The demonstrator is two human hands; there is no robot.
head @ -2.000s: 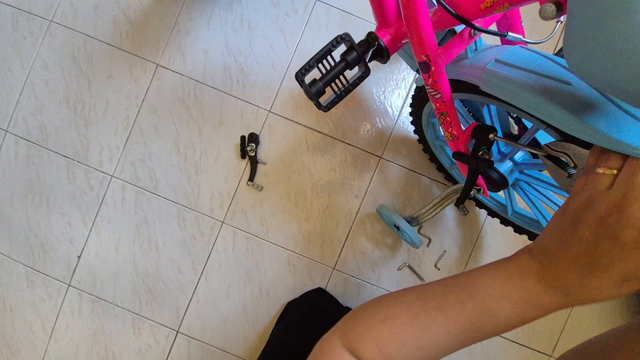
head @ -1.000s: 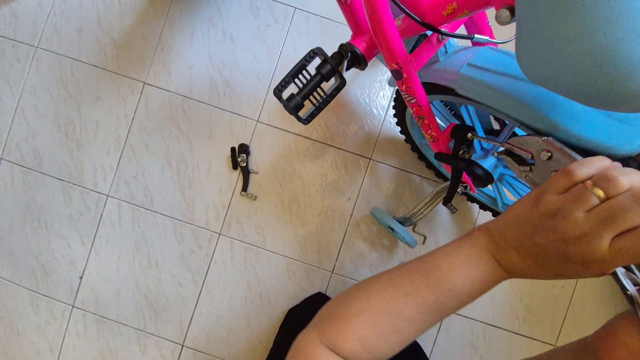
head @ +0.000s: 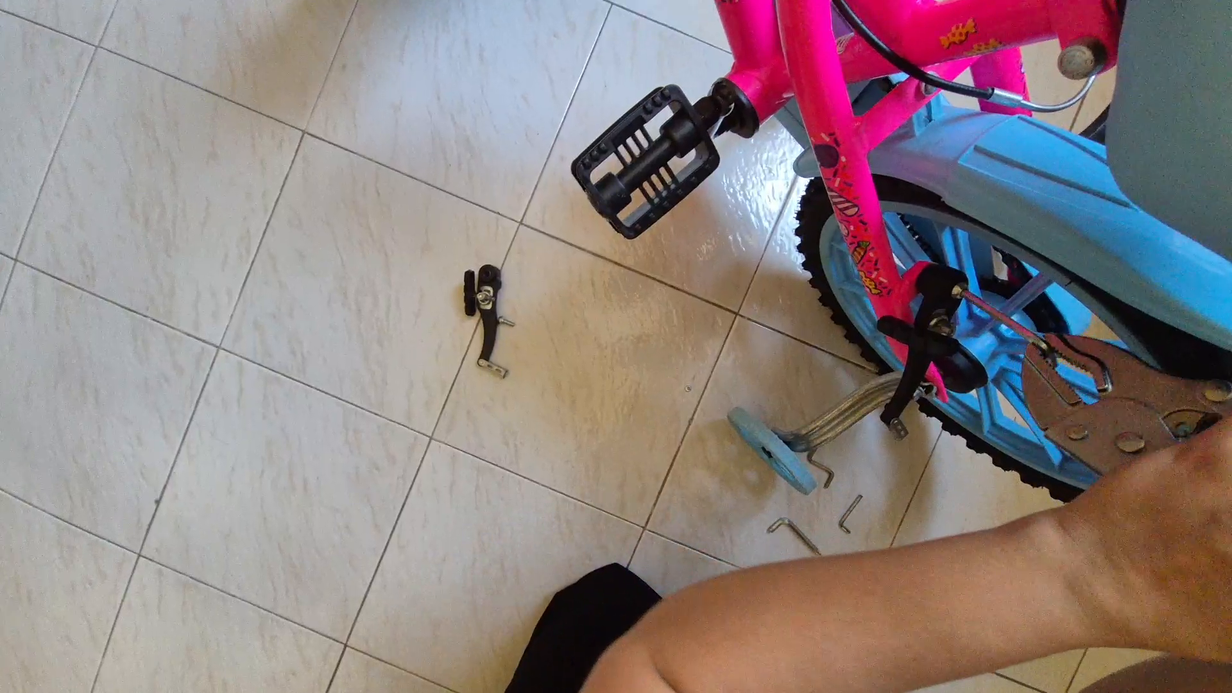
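Observation:
My left hand, partly cut off by the right edge, is closed over the rear of a riveted, brown metal plier-like tool. The tool's jaws lie over the spokes of the blue wheel, close to a thin reddish rod or cable running to a black brake arm on the pink bicycle frame. My fingers and the tool's handles are mostly hidden. My right hand is not in view. Another brake arm with its pad lies apart on the tiled floor.
A black pedal juts left from the frame. A small blue training wheel on a metal bracket is beside the large wheel. Bent hex keys lie near my forearm. Black fabric shows at the bottom; a blue mudguard covers the wheel.
My left hand has moved down relative to the wheel since the first frame, and more of the tool's riveted plates shows. The loose hex keys, hidden one second ago, are visible again.

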